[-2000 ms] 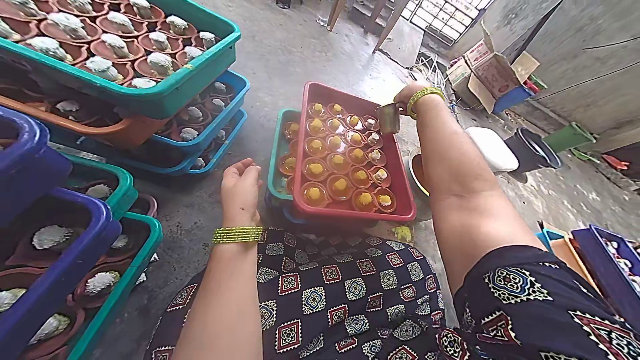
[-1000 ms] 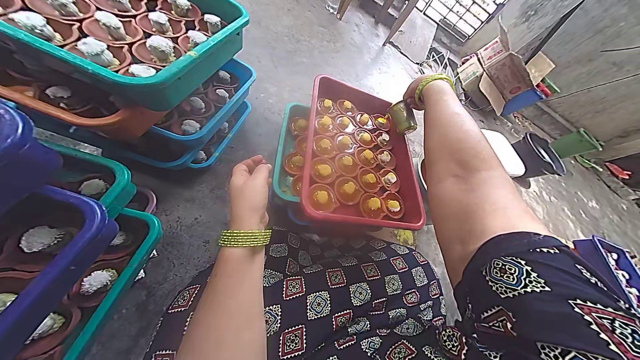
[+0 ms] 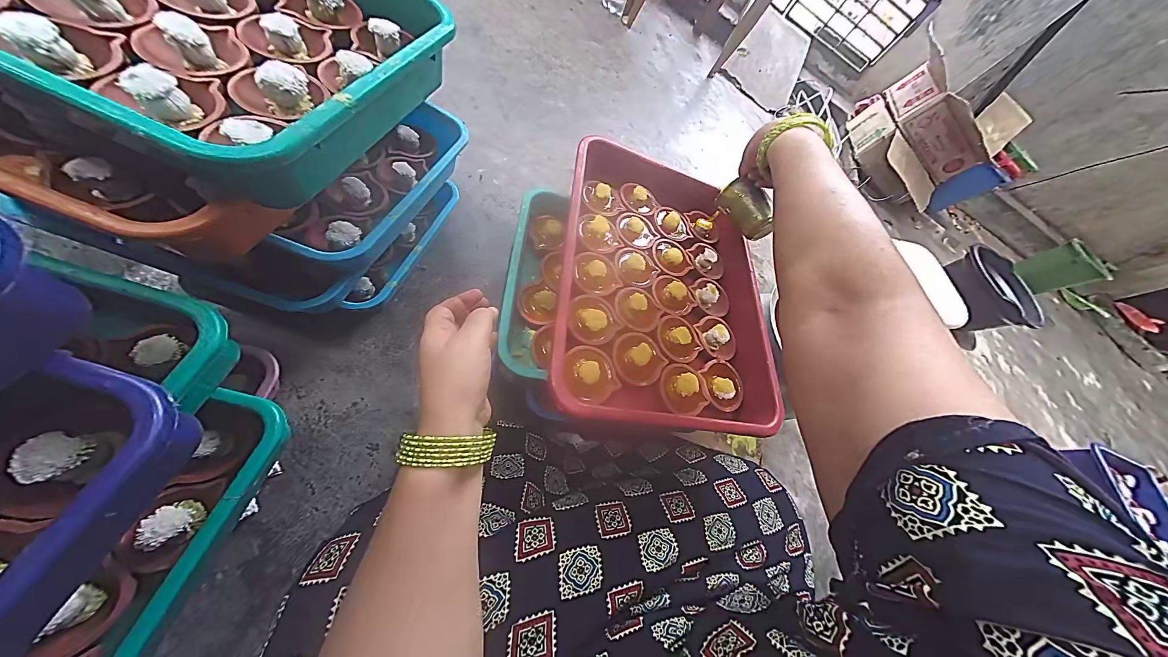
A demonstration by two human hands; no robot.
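Observation:
A red plastic tray (image 3: pixel 766 365) holds rows of small clay lamps (image 3: pixel 636 307) with yellow liquid around yellow-topped wicks. Several lamps in the right-hand column have whitish wicks (image 3: pixel 708 294). My right hand (image 3: pixel 756 155) grips a small metal cup (image 3: pixel 746 208), tilted over the tray's upper right; yellow liquid runs from its lip into a lamp (image 3: pixel 703 226) there. My left hand (image 3: pixel 456 356) hangs left of the trays, fingers loosely curled and holding nothing. Beneath the red tray, a green tray (image 3: pixel 513 333) with similar lamps sticks out to the left.
Stacked green, blue and orange trays (image 3: pixel 365 100) of clay lamps with white wicks stand at the left. Nearer are purple trays (image 3: pixel 109 511) and more green ones. Right of my arm are an opened cardboard box (image 3: pixel 940 128), a black bucket (image 3: pixel 995 287) and a green container (image 3: pixel 1063 266).
My right hand has kept the cup at the tray's right side and tilted it. Whitish wicks in the upper part of the right column now look yellow. My left hand still holds nothing.

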